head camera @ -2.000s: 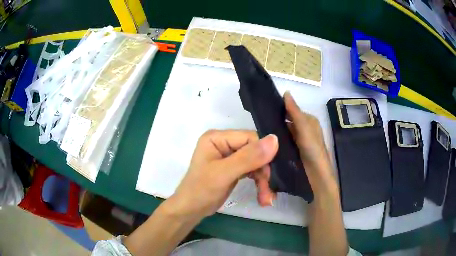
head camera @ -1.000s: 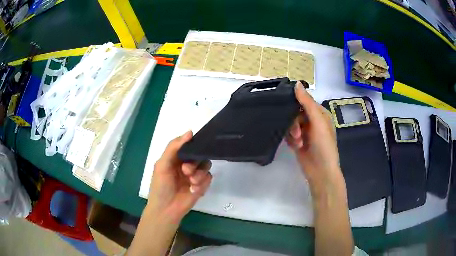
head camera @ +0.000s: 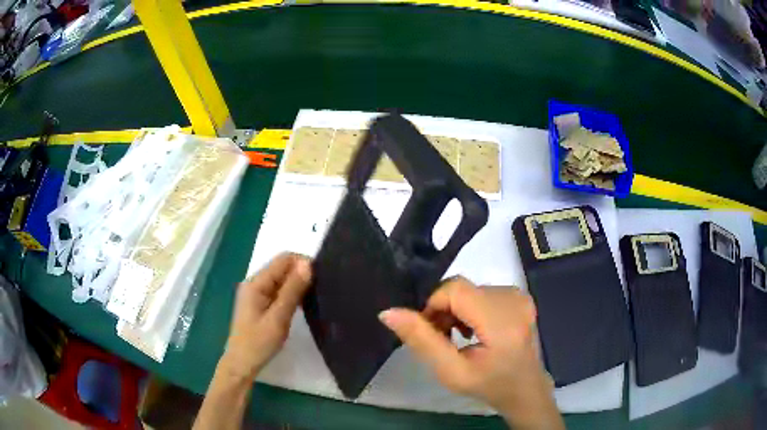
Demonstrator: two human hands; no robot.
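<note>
A black housing (head camera: 357, 294) is held up and tilted over the white foam sheet (head camera: 282, 227), its end with the large window and small oval hole pointing up and away. My left hand (head camera: 273, 302) grips its left edge. My right hand (head camera: 471, 336) grips its right edge, with the thumb over the near face. No tan frame shows around this housing's window. Behind it lies an adhesive sheet (head camera: 307, 151) with a row of tan pieces, partly hidden by the housing.
Several black housings (head camera: 580, 311) with tan frames lie in a row at right. A blue bin (head camera: 552, 155) of tan scraps stands behind them. Bagged adhesive stock (head camera: 181, 214) and white lattice waste (head camera: 97, 214) lie at left, near a yellow post (head camera: 181, 67) and an orange item (head camera: 261, 158).
The housing has turned from lying nearly flat between my hands to a steep tilt, windowed end up. Both hands have shifted their grip along its edges. The view has tipped up.
</note>
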